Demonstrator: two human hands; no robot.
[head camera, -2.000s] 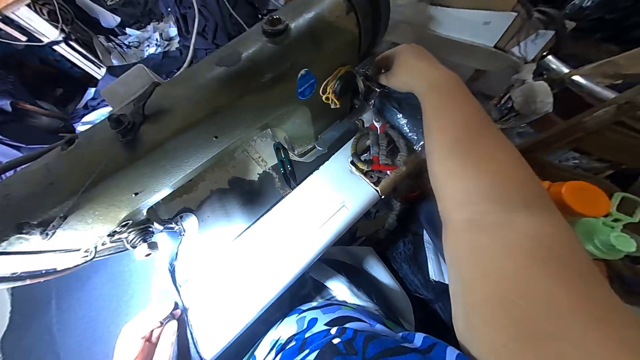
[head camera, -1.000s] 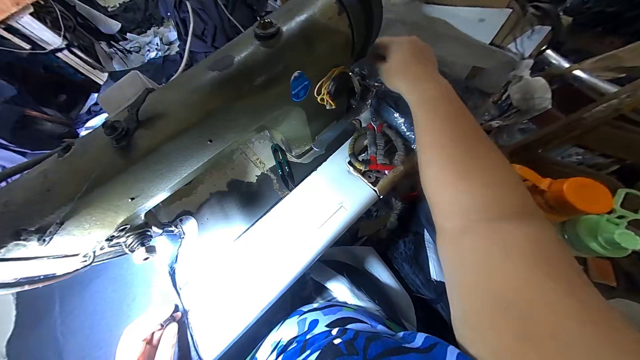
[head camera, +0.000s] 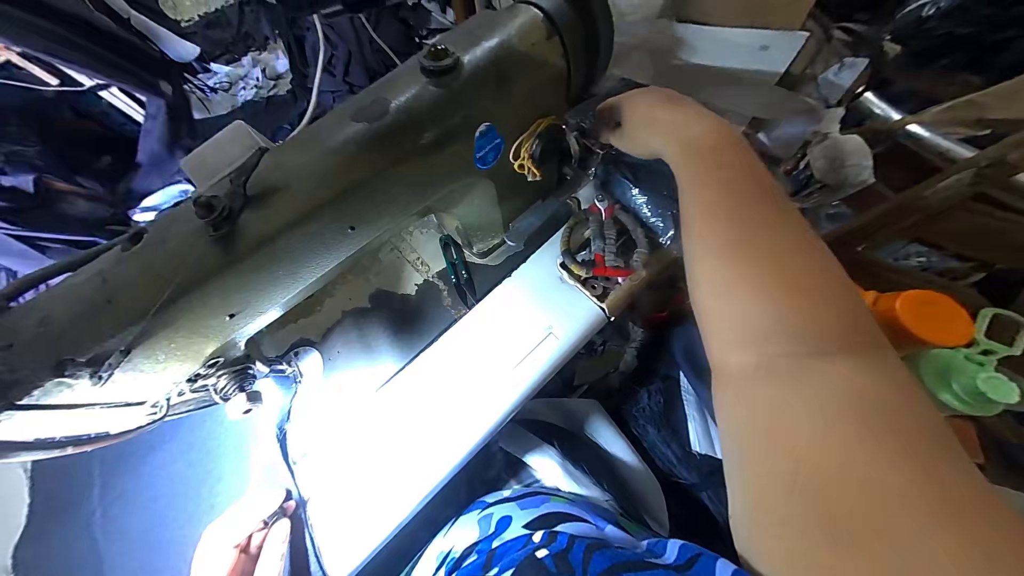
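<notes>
A green industrial sewing machine (head camera: 376, 152) crosses the view, its arm slanting up to the right. At its handwheel end is my right hand (head camera: 640, 124), its fingertips hidden among dark clutter, so what they touch cannot be told. At the lower left my left hand (head camera: 248, 532) pinches a dark strip of fabric or cord (head camera: 290, 456) beside the brightly lit white machine bed (head camera: 456, 384). Green-handled thread snips (head camera: 458, 270) lie on the bed near the machine's post. Yellow thread (head camera: 528, 148) hangs by the handwheel end.
A wire-wrapped metal part with red bands (head camera: 604, 240) stands at the bed's right end, near a dark plastic bag (head camera: 640, 196). Orange (head camera: 932, 318) and green (head camera: 968, 380) bottle tops are at the right. Dark cloth (head camera: 280, 48) is heaped behind the machine.
</notes>
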